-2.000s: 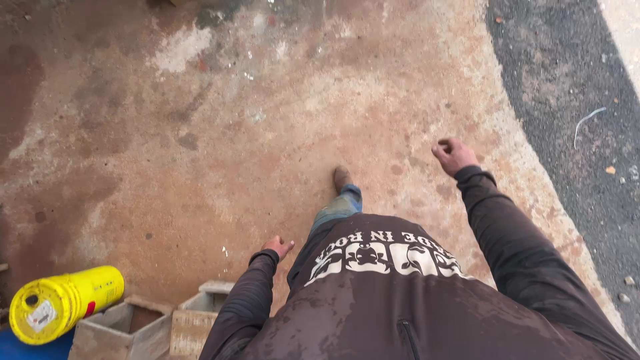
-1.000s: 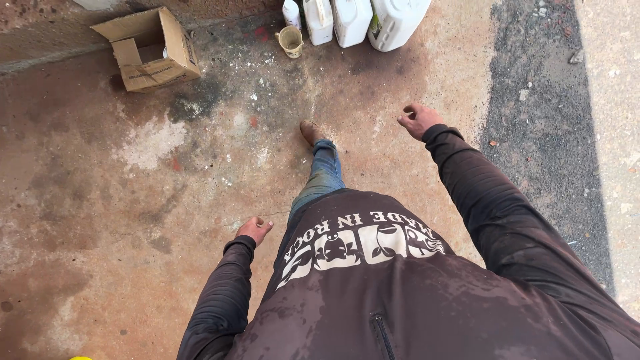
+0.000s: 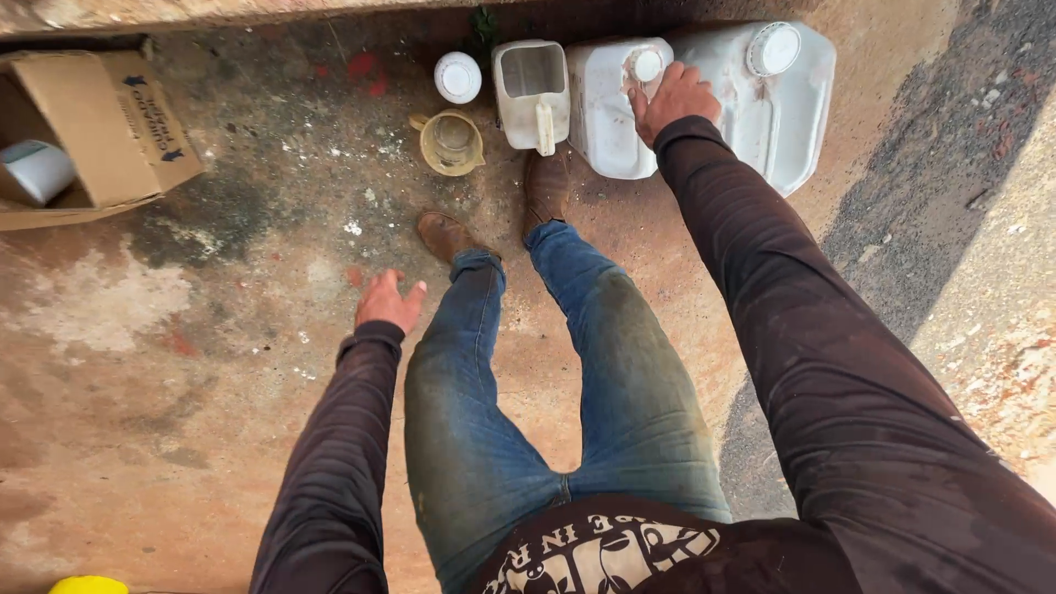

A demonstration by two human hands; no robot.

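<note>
My right hand is over the right side of a white plastic jerrycan, its fingers by the white screw cap; whether it touches the cap is unclear. A larger white jerrycan stands to the right, partly behind the hand. Left of the capped can is a cut-open plastic jug with a handle. A yellowish plastic measuring jug and a white-capped bottle stand further left. My left hand hangs above the floor beside my left leg, fingers apart, holding nothing.
An open cardboard box with a white container inside lies at the upper left. A concrete ledge runs along the top. My boots stand just below the containers. Part of a yellow object shows at the bottom left.
The view has moved forward to the containers. My right hand has reached to the capped jerrycan; one second ago it was over bare floor. Both boots now show.
</note>
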